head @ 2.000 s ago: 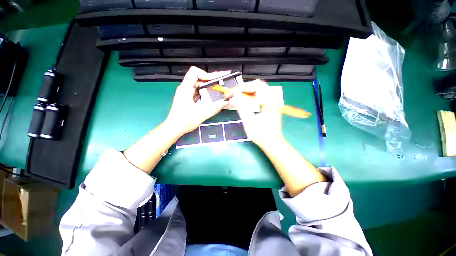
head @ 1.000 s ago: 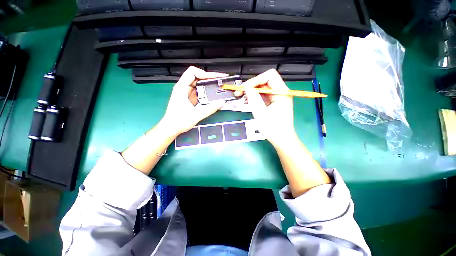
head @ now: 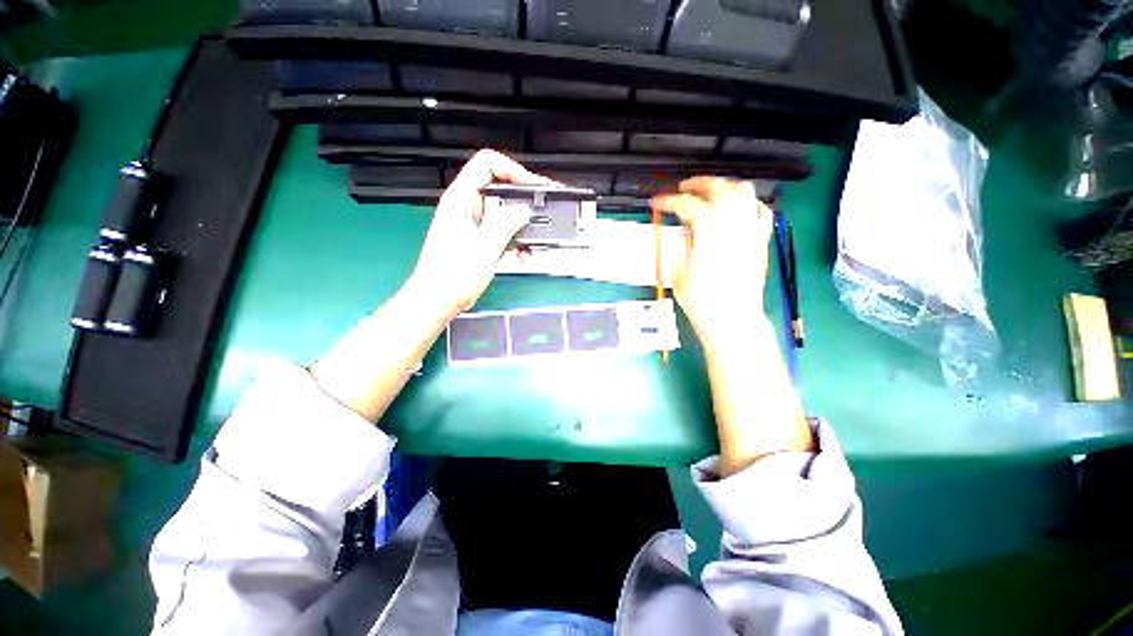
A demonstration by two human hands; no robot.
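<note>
My left hand (head: 462, 242) holds a dark grey device housing (head: 555, 219) by its left side, with the thumb over its face. My right hand (head: 721, 242) is to the right of the housing, apart from it, and holds a thin orange tool (head: 660, 261) that points roughly up and down. A white backing strip (head: 649, 327) lies in front of both hands, with three dark square pads (head: 537, 333) on its left and middle part. A second pale sheet (head: 621, 252) lies behind it, partly hidden by both hands.
Stacked black trays (head: 572, 62) with dark units stand at the back. A long black tray (head: 199, 249) on the left holds several black housings (head: 129, 203). A dark blue tool (head: 788, 280), a clear bag with white contents (head: 913, 211) and a yellow block (head: 1092, 348) lie to the right.
My right hand has moved right, off the housing, and the orange tool has turned from nearly level to upright in the picture. The housing stays in my left hand. The view has shifted slightly.
</note>
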